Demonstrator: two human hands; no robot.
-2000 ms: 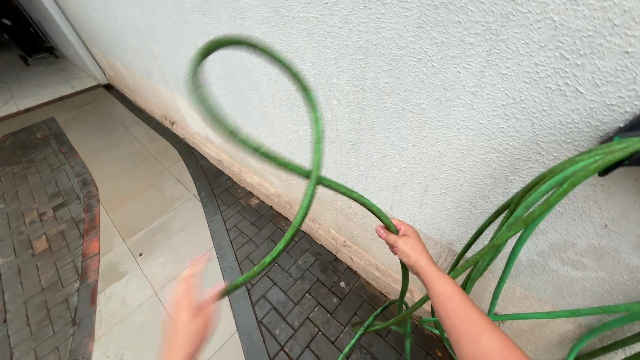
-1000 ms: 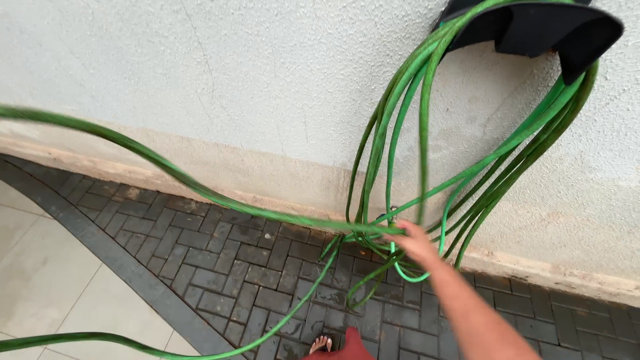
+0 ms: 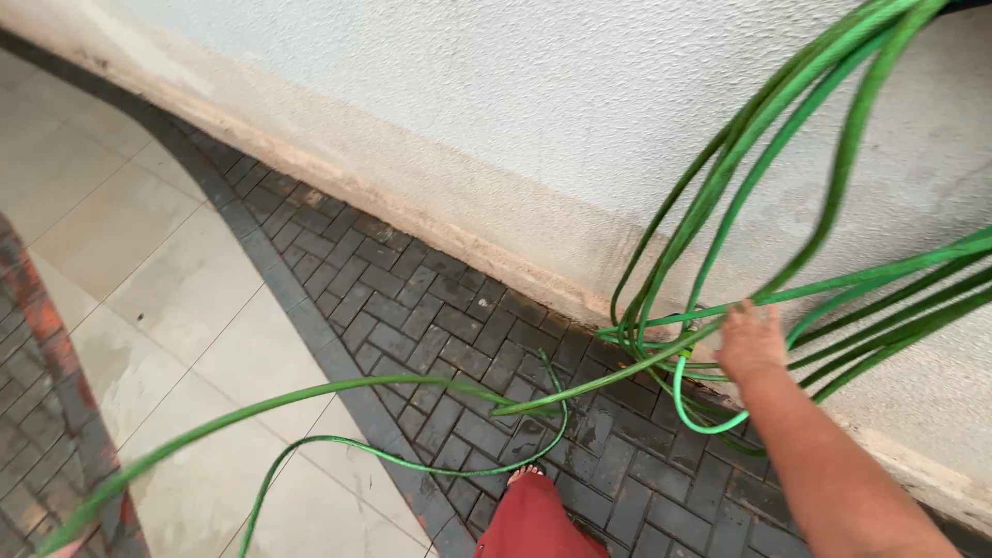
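A green garden hose (image 3: 310, 394) runs from the lower left across the paving up to my right hand (image 3: 750, 341), which is at the hose beside the hanging coils; its fingertips are partly hidden and their grip is unclear. Of my left hand (image 3: 68, 549), only a sliver shows at the bottom left edge, by the blurred hose end of this stretch. Looped hose coils (image 3: 775, 101) hang against the wall at the right. Below them is a yellow-green hose fitting (image 3: 685, 353) with a lighter hose loop. Another thin length of hose (image 3: 403, 465) curves over the ground.
A textured white wall (image 3: 465, 93) rises behind. Dark herringbone pavers (image 3: 434, 310) lie along its foot, with pale tiles (image 3: 178, 310) at the left. A foot (image 3: 527, 471) and a red-clothed leg (image 3: 535, 519) are at the bottom. A dark holder (image 3: 965, 6) shows at the top right.
The raised loop of hose between my hands, seen two seconds ago, is gone; that hose now stretches low across the paving. The view has shifted from one second ago.
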